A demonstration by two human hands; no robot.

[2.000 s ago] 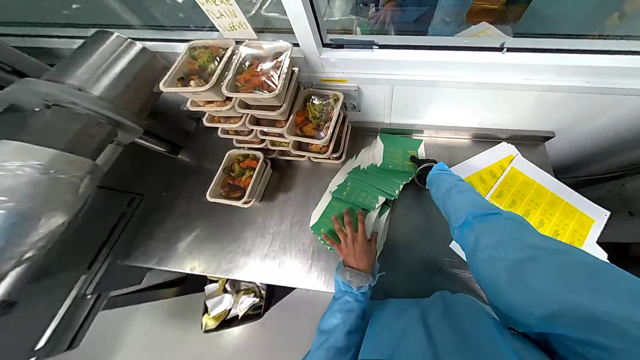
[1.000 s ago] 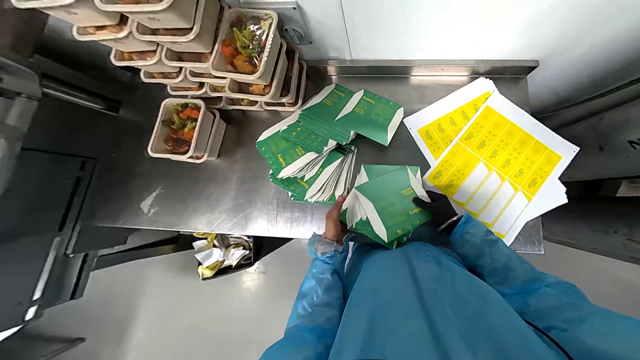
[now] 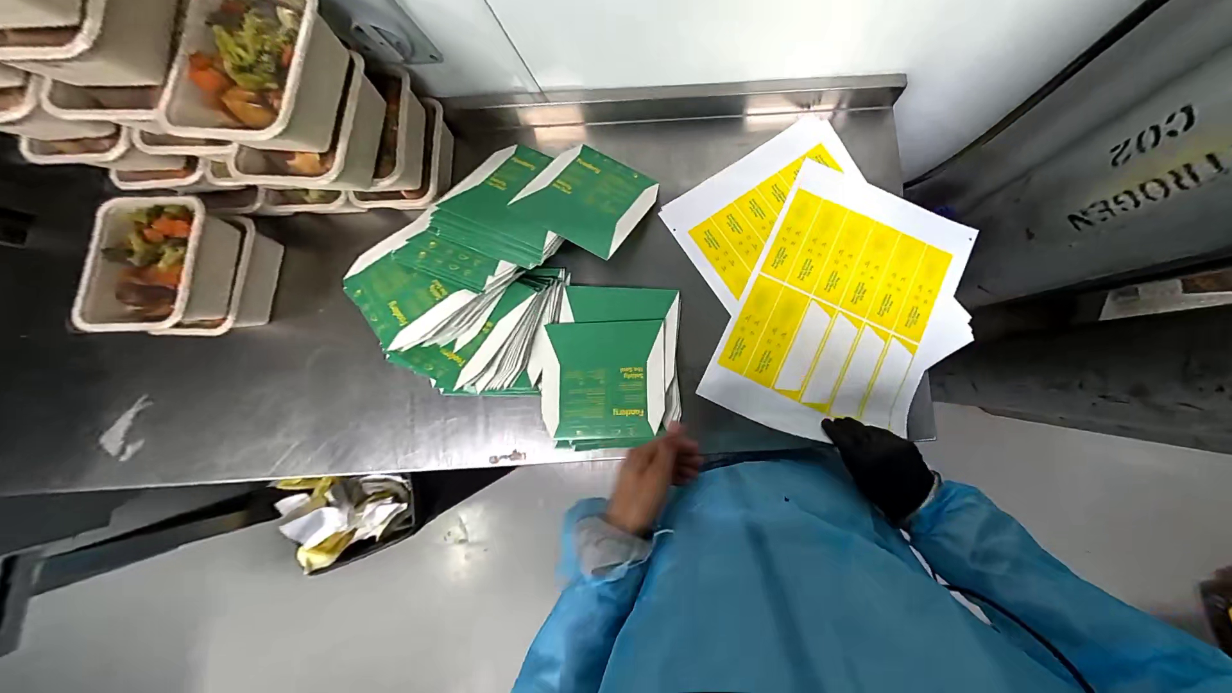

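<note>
My bare left hand [image 3: 654,476] is at the table's front edge, just below a stack of green printed cardboard sleeves [image 3: 606,380]; its fingers are blurred, and whether they hold anything cannot be told. My right hand [image 3: 881,467], in a black glove, has its fingertips at the lower edge of the top sheet of yellow labels [image 3: 828,298]. Several labels are gone from that sheet, leaving white gaps. Another label sheet [image 3: 760,207] lies partly beneath it. More green sleeves [image 3: 481,279] spread in overlapping piles left of the stack.
Sealed trays of vegetables [image 3: 250,77] are stacked at the back left, with a smaller tray stack [image 3: 154,260] before them. A bin of crumpled paper [image 3: 342,520] stands below the front edge of the steel table [image 3: 269,395]. Large grey cylinders or tanks [image 3: 1088,173] stand at right.
The green sleeves that both hands held one second ago now lie stacked on the table. My right hand has moved right to the label sheet. The view has shifted closer to the table.
</note>
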